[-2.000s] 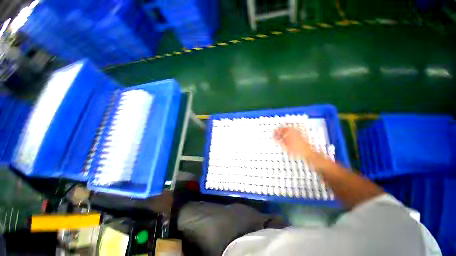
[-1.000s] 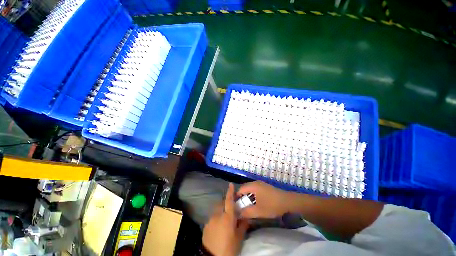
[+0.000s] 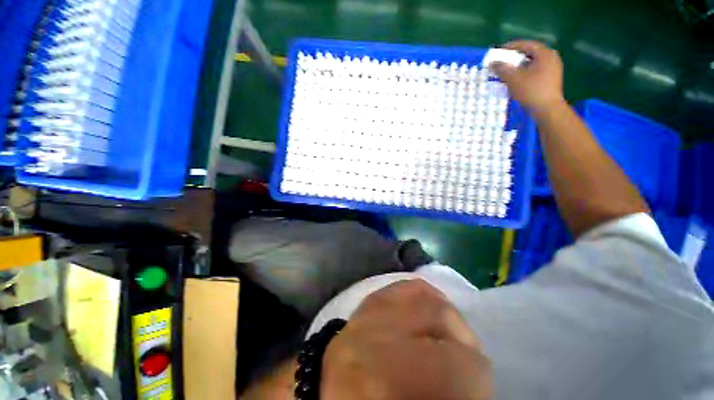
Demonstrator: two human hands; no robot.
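My right hand [image 3: 537,76] is at the far right corner of a blue tray [image 3: 522,183]. It holds a small white plastic part [image 3: 506,57] between thumb and fingers, at the tray's rim. The tray is densely filled with rows of white parts [image 3: 391,129]. My left hand [image 3: 411,348] is large and blurred at the bottom centre, near my body, with a dark bead bracelet at the wrist. Its fingers are bent out of sight, so whether it holds something cannot be seen.
A blue turnover box [image 3: 160,117] with white rows stands at upper left on a metal-framed stand [image 3: 225,101]. At lower left are a green button [image 3: 151,277], a red emergency stop button [image 3: 154,361], a cardboard pad [image 3: 210,336] and a pale yellow sheet [image 3: 92,316]. Blue trays [image 3: 630,148] stand at right.
My hands were together around a white part near my lap. My right hand has moved out to the tray's far corner; my left hand has shifted right. The view has turned towards the right.
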